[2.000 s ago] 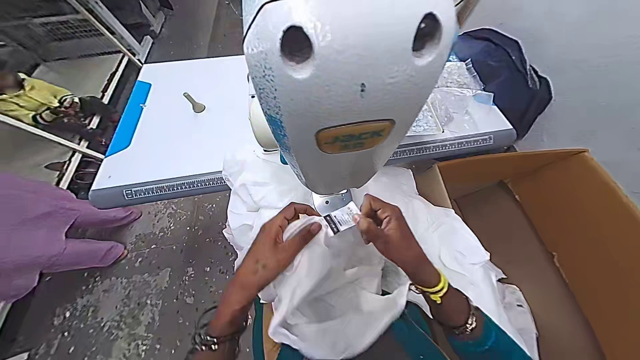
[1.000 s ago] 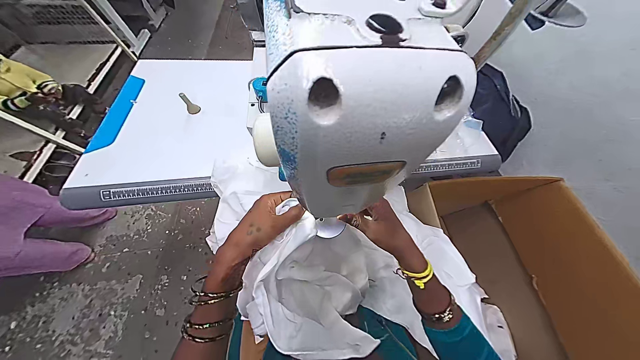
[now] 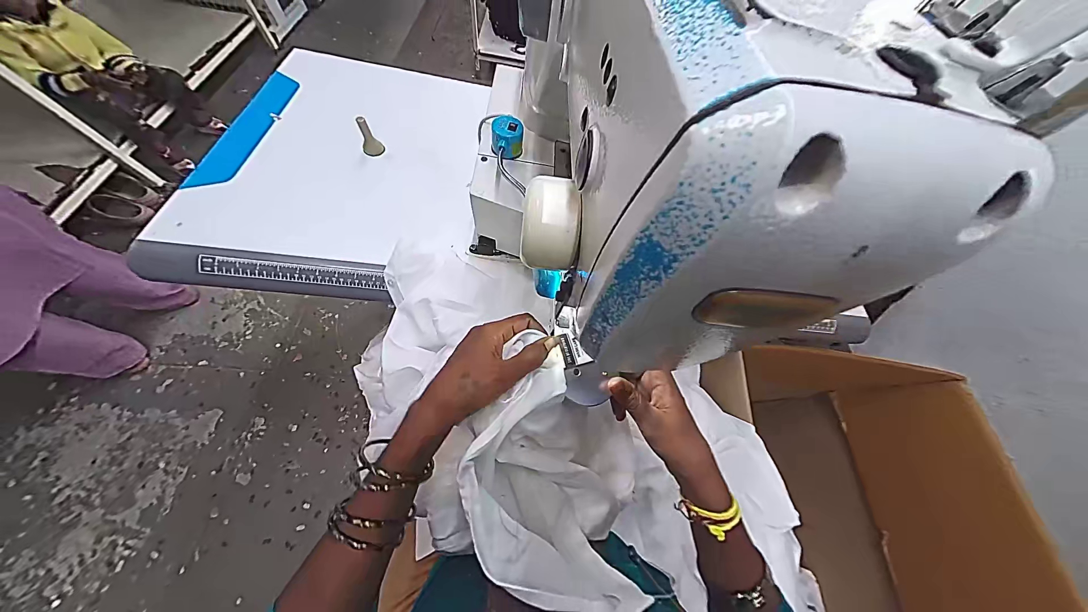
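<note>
White fabric (image 3: 544, 484) lies bunched over my lap and up to the head of an industrial sewing machine (image 3: 731, 229). My left hand (image 3: 489, 361) pinches the fabric edge together with a small label (image 3: 571, 349) that bears writing, close beside the needle area. To the right of the label, my right hand (image 3: 659, 412) is near the machine's rounded metal plate (image 3: 588, 387), its fingers bent and partly under the machine head. Whether that hand holds any fabric is hidden.
An open cardboard box (image 3: 926, 476) stands at the right. The white machine table (image 3: 340, 204) carries a small pale tool (image 3: 370, 138) and has a printed ruler on its front edge. A person in purple (image 3: 76, 289) is at the left, another in yellow (image 3: 68, 42) farther back.
Two seconds ago both hands held the label out in front of the machine; now the label is at the needle area in my left hand, and my right hand is apart from it. The view has shifted.
</note>
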